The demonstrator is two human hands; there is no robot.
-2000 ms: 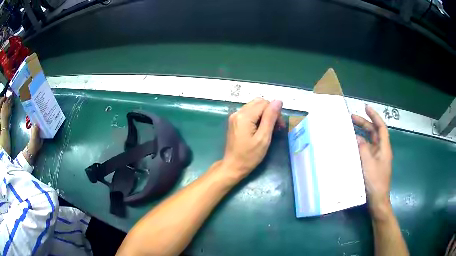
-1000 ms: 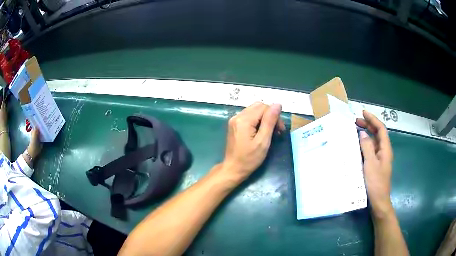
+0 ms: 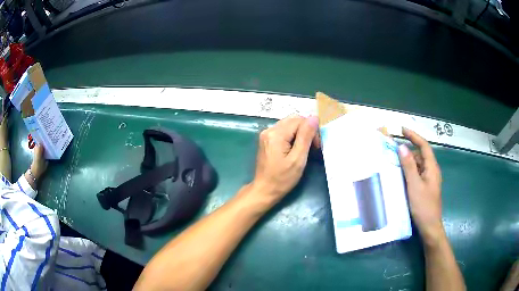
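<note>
A white and light blue product box (image 3: 367, 227) stands over the bench, its face with a dark grey product picture towards me. A brown end flap (image 3: 330, 109) sticks up at its upper left corner. My right hand (image 3: 420, 176) holds the box by its upper right edge, thumb on the near side. My left hand (image 3: 287, 153) is closed, thumb against the curled fingers, right beside the box's upper left corner. Whether its fingertips touch the box is unclear, and nothing is seen held in it. The far side of the box is hidden.
A black padded head strap mount (image 3: 190, 182) lies on the green bench (image 3: 273, 250) left of my left forearm. At far left a neighbour in a striped sleeve holds a similar box (image 3: 52, 128), near a red item (image 3: 14, 65). A white rail (image 3: 216, 102) runs along the bench's far edge.
The box has turned in my right hand, from a printed text face to the product picture face. Its upper left corner has moved left, up to my left hand. My left hand has stayed nearly still.
</note>
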